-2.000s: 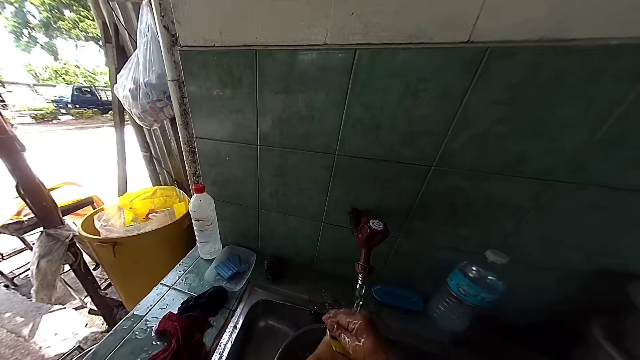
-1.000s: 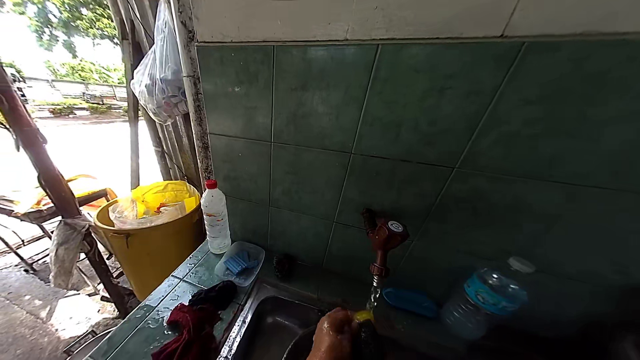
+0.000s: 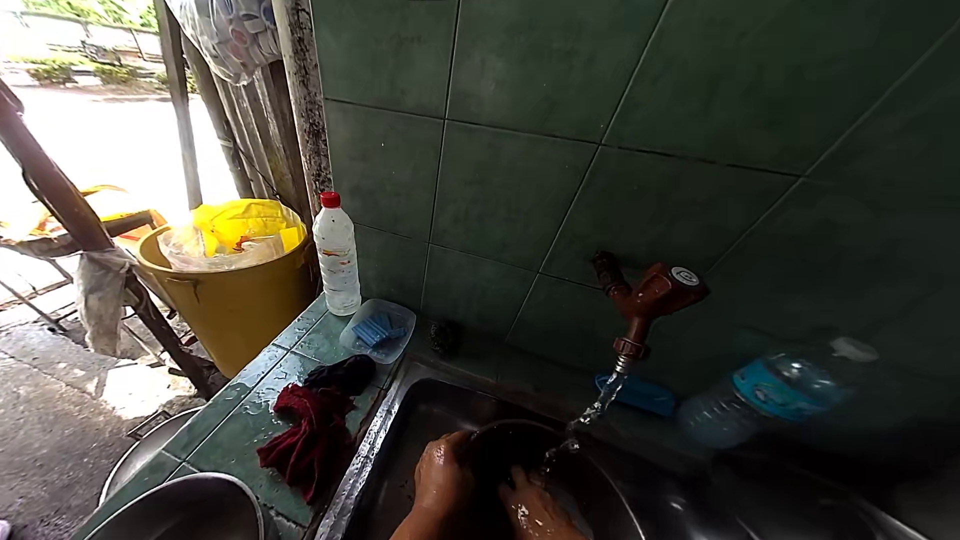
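A dark round pan or basin [image 3: 611, 480] lies in the metal sink [image 3: 409, 409], under water running from the reddish-brown tap [image 3: 651, 296]. My left hand [image 3: 442, 476] grips the pan at its left rim, the fingertips hidden in shadow. Inside the pan is my right hand [image 3: 534, 504], wet, beside the stream; its fingers are dark and partly hidden, so whether it holds anything is unclear.
Left of the sink, the tiled ledge bears a dark red cloth [image 3: 311, 439], a plastic tub [image 3: 405, 322] with a blue item, a red-capped bottle [image 3: 337, 262] and a metal pot [image 3: 247, 499]. A large bottle [image 3: 780, 386] stands right. Beyond is a yellow bin [image 3: 240, 315].
The view has tilted down and shows more of the sink. Both hands are now apart at the pan; two seconds ago they were close together under the tap. The yellow thing by them is no longer visible.
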